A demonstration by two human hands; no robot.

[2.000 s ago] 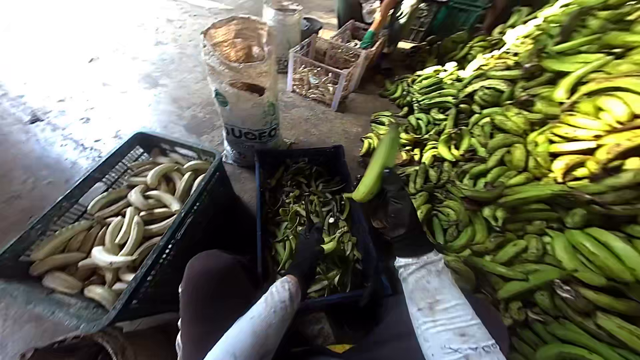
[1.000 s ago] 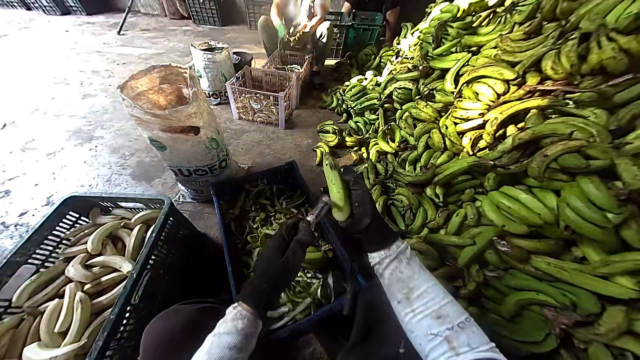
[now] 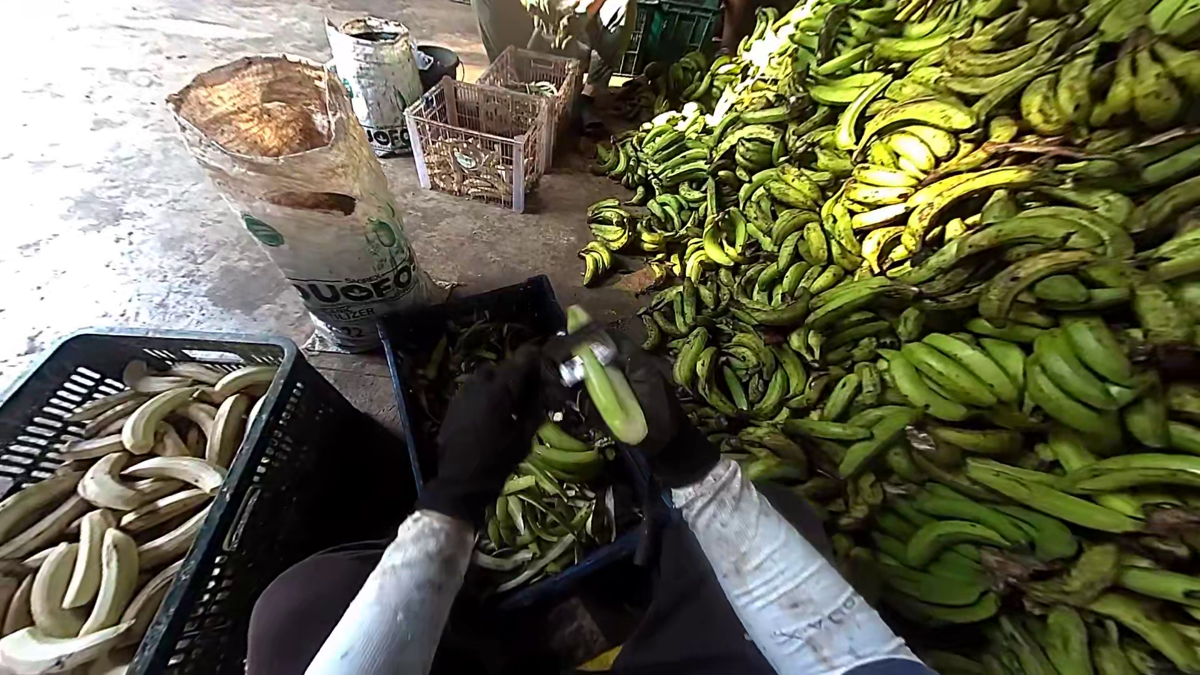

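Observation:
My right hand, in a black glove (image 3: 661,408), is closed around a green plantain (image 3: 607,389) held over the dark blue crate (image 3: 403,412). The plantain's upper end tilts away from me. My left hand, also gloved in black (image 3: 487,427), is at the plantain's left side. Its fingers are hard to make out against the dark crate. A shiny metal tool, perhaps a peeler or knife (image 3: 572,370), lies against the plantain between both hands; its grip is hidden. Green peels (image 3: 534,525) and a few greener pieces lie in the crate below.
On the left stands a black slatted crate (image 3: 281,375) of peeled plantains (image 3: 117,483). A large woven sack (image 3: 309,216) is beyond it, with a smaller sack (image 3: 375,80) and pale crates (image 3: 483,141) farther back. Green plantains (image 3: 937,281) are heaped at right. A person (image 3: 553,28) is at the top.
My left hand has risen from the peels in the crate to the plantain, with the metal tool seen beside it from one second ago. The view has shifted.

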